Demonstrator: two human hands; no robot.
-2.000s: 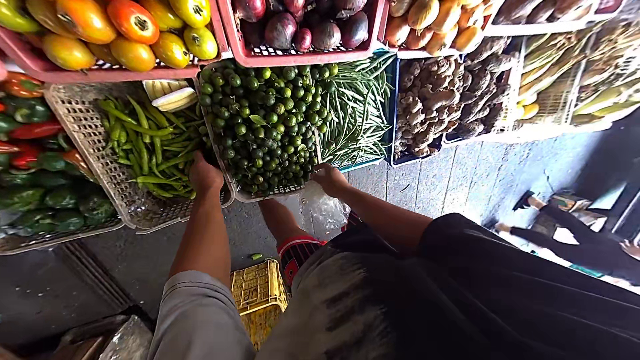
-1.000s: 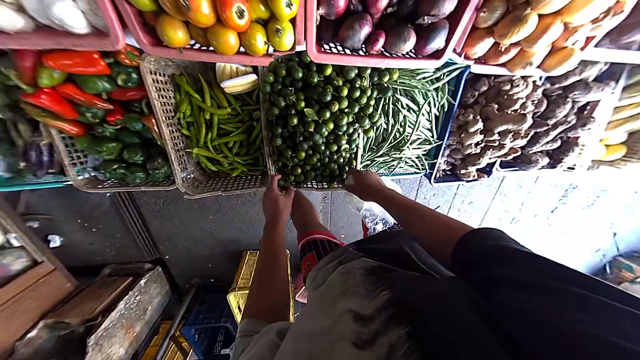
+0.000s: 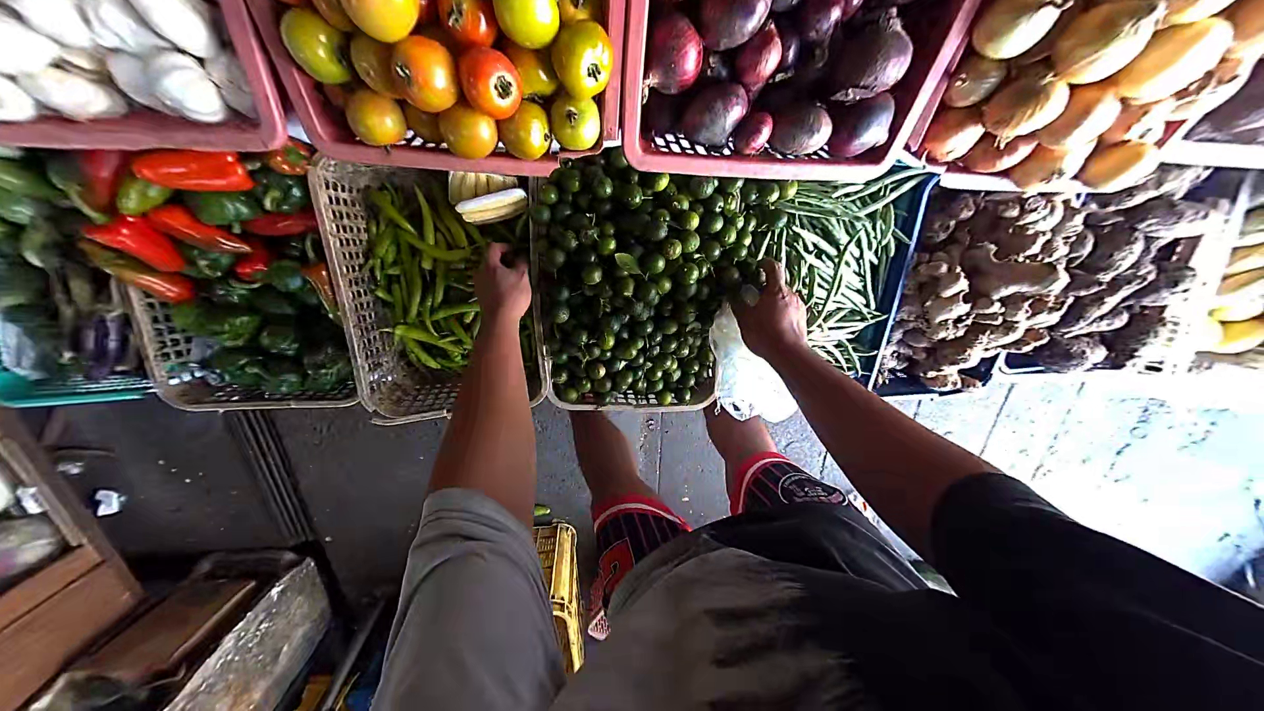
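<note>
A crate of small round green citrus fruits [image 3: 637, 286] sits between my arms. My left hand [image 3: 504, 284] is at the border of that crate and the crate of long green chili peppers [image 3: 420, 267]; what its fingers hold, if anything, is unclear. Over the right side of the citrus fruits, beside the green beans [image 3: 839, 257], is my right hand [image 3: 770, 311], its fingers curled. A clear plastic bag [image 3: 746, 370] hangs beneath my right hand, seemingly from it. Some pale yellow cut produce [image 3: 491, 202] lies at the top of the chili crate.
Pink crates of tomatoes [image 3: 434, 74], red onions [image 3: 760, 79] and brown onions [image 3: 1076, 89] stand behind. Red and green peppers [image 3: 227, 257] are at left, ginger [image 3: 987, 281] at right. Below are a yellow plastic crate [image 3: 560, 592] and a wooden frame [image 3: 69, 592] on the left.
My left hand has moved from the citrus crate's front edge up toward its back left side. My right hand has moved up and right, from the front edge to over the produce.
</note>
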